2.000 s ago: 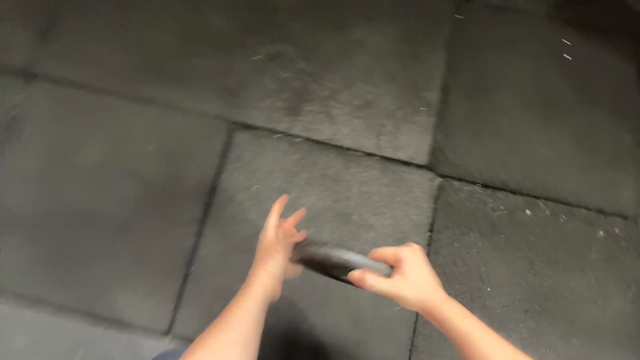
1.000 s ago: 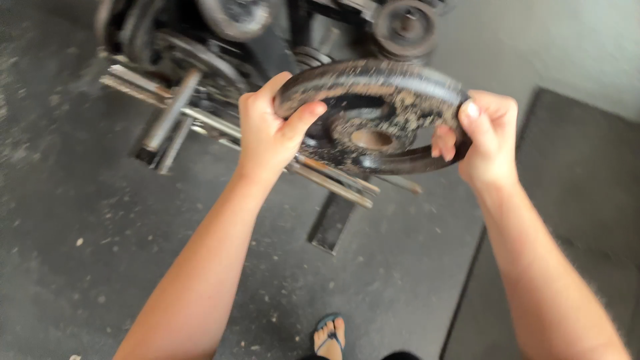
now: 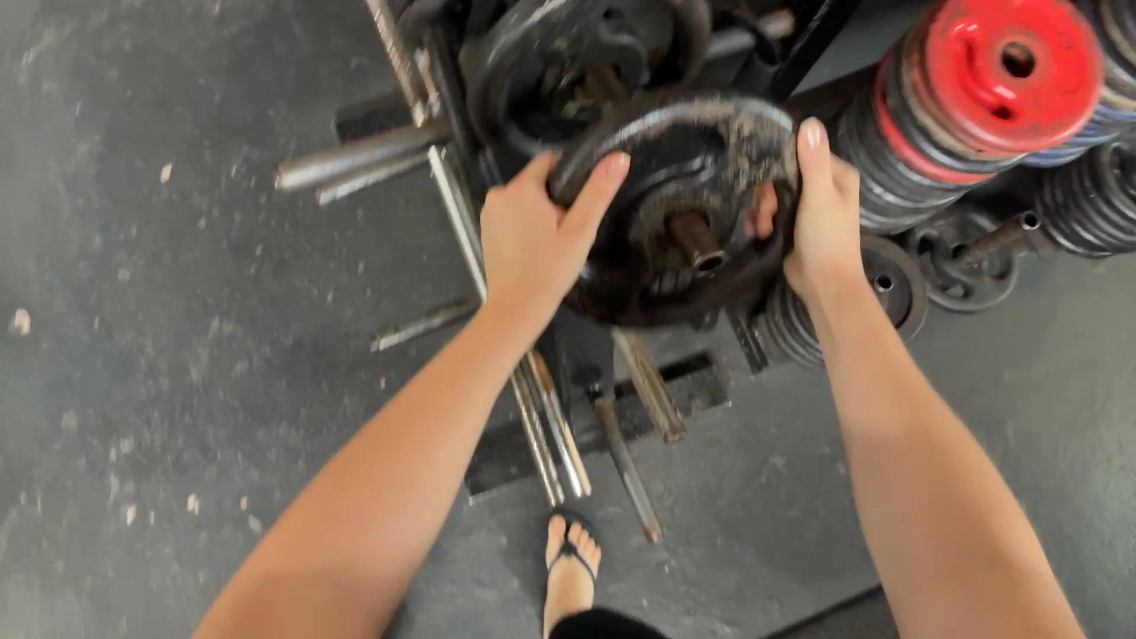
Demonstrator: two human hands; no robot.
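A worn black metal weight plate (image 3: 648,186) is gripped at its rim by both of my hands. My left hand (image 3: 546,231) holds its left side, thumb on the face. On the right side, my right hand (image 3: 821,209) has its thumb at the edge, and its fingertips show through an opening in the plate. A rusty rack peg (image 3: 697,241) pokes through the plate's centre hole. Behind and above, another black plate (image 3: 532,80) sits on the rack.
Bare metal pegs (image 3: 355,158) stick out at the left and low down. A stack topped by a red plate (image 3: 1012,71) stands upper right, with grey plates (image 3: 963,262) beneath. Long metal bars (image 3: 537,435) run down the middle. My sandalled foot (image 3: 572,559) is on the dark floor.
A second ago the plate was in both hands with no peg through its hole; now a peg shows through it. The view has shifted, bringing the red-topped stack into sight.
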